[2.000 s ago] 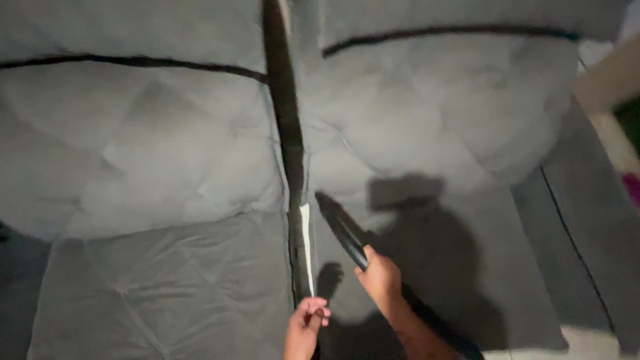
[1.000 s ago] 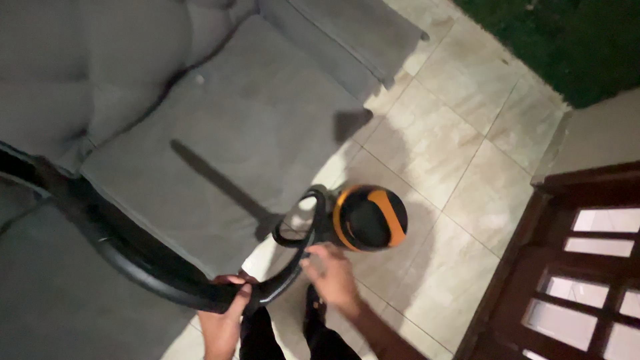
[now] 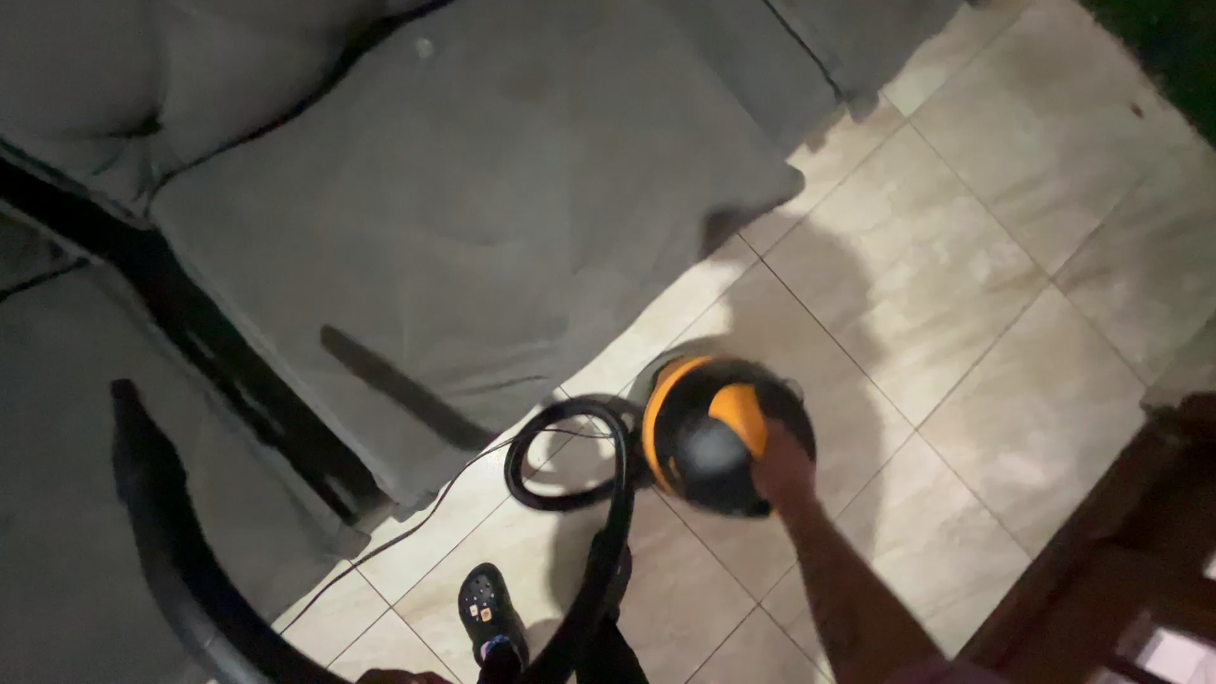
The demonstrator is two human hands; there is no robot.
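A black and orange canister vacuum cleaner [image 3: 698,446] stands on the tiled floor beside the sofa. My right hand [image 3: 787,467] is on its top, at the orange handle; the fingers are partly hidden, so their grip is unclear. From the cleaner a black hose [image 3: 622,475] loops round and runs down to the bottom edge. My left hand [image 3: 404,676] shows only as a sliver at that edge, beside the hose and the black vacuum tube [image 3: 190,560]. The tube curves up to a narrow tip over the left part of the grey sofa [image 3: 475,190].
A dark gap [image 3: 218,332] divides the sofa seats. A thin cable [image 3: 408,527] crosses the floor tiles [image 3: 845,313]. My foot in a black clog [image 3: 489,608] is near the hose. Dark wooden furniture or a door [image 3: 1092,560] stands lower right, a green surface [image 3: 1168,57] upper right.
My right hand has moved from the hose to the top of the vacuum cleaner. Two seconds ago the tube pointed at the gap between the seats. The view has swung toward the floor.
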